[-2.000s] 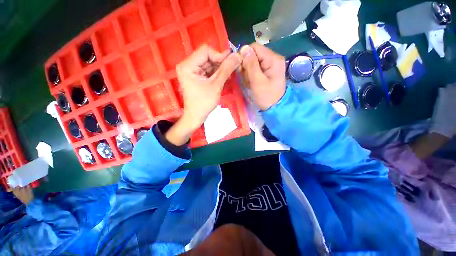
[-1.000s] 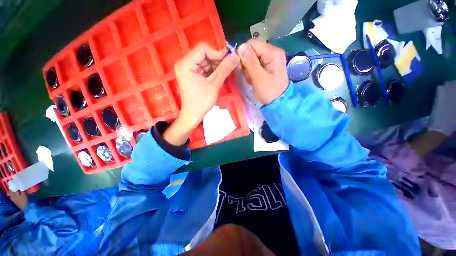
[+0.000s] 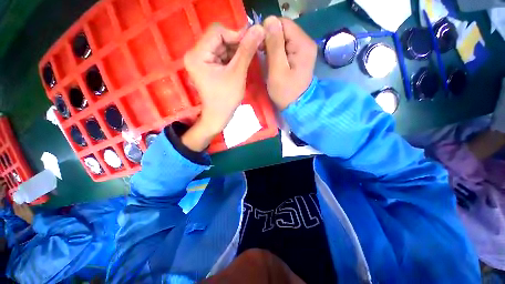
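Note:
My left hand (image 3: 224,72) and my right hand (image 3: 289,58) meet at the fingertips over the right edge of the orange-red parts tray (image 3: 277,123). Between the fingertips is a small blue and whitish piece (image 3: 256,20), perhaps the tip of a cleaning stick with wipe. It is too small to tell which hand grips it; both pinch at it. The tray holds several dark watch heads (image 3: 96,81) in its left pockets. A white paper piece (image 3: 242,126) lies in the tray near my left wrist.
Loose watch heads (image 3: 340,47) lie on the green bench (image 3: 346,83) at the right, with blue sticks (image 3: 402,66) among them. White paper (image 3: 387,12) and a yellow-blue scrap (image 3: 469,41) lie farther back. A person's pink sleeve (image 3: 470,166) is at the right, a blue sleeve (image 3: 61,238) at the left.
The hands, tray and loose watch heads sit slightly differently in the picture, with the hands higher. The fingertips stay together at the small blue piece.

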